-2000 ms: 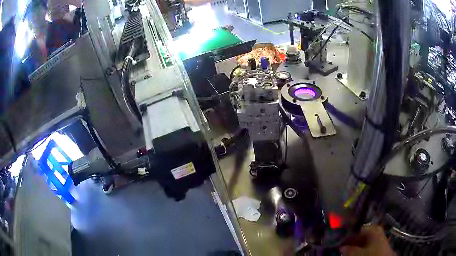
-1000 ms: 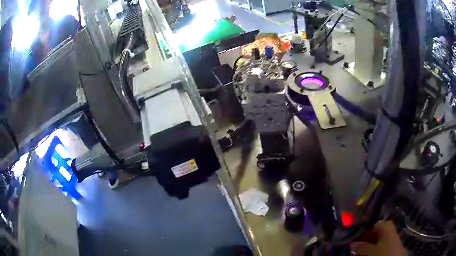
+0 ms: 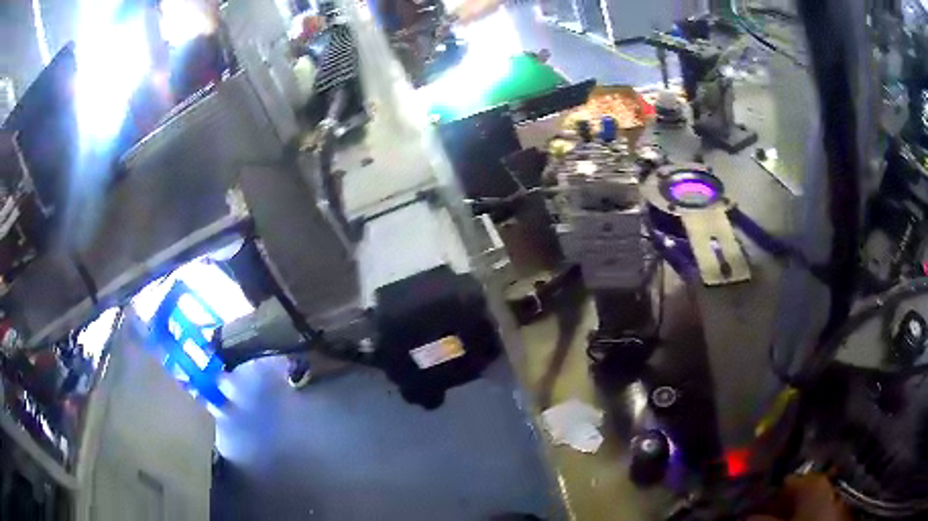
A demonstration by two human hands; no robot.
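Note:
One hand, apparently my right hand (image 3: 814, 499), shows at the bottom right edge, cut off and blurred. It is just below and right of the red light (image 3: 738, 463) at the foot of the thick black column (image 3: 836, 204). Its fingertips and anything in them cannot be made out. My left hand is not in view. A small round part with a pale centre (image 3: 663, 396) lies on the metal deck. A dark cylindrical part (image 3: 649, 446) stands near it, left of the red light.
A crumpled white wipe (image 3: 574, 424) lies near the deck's edge. A black-ended motor (image 3: 440, 336) juts out at centre left. The purple ring light (image 3: 694, 190) sits on a flat bracket (image 3: 717, 249). Part of the rotary dial (image 3: 870, 336) shows at right.
The view has swung, so the machine sits further right in the picture. The hand shows less and lower at the bottom edge, beside the red light as before.

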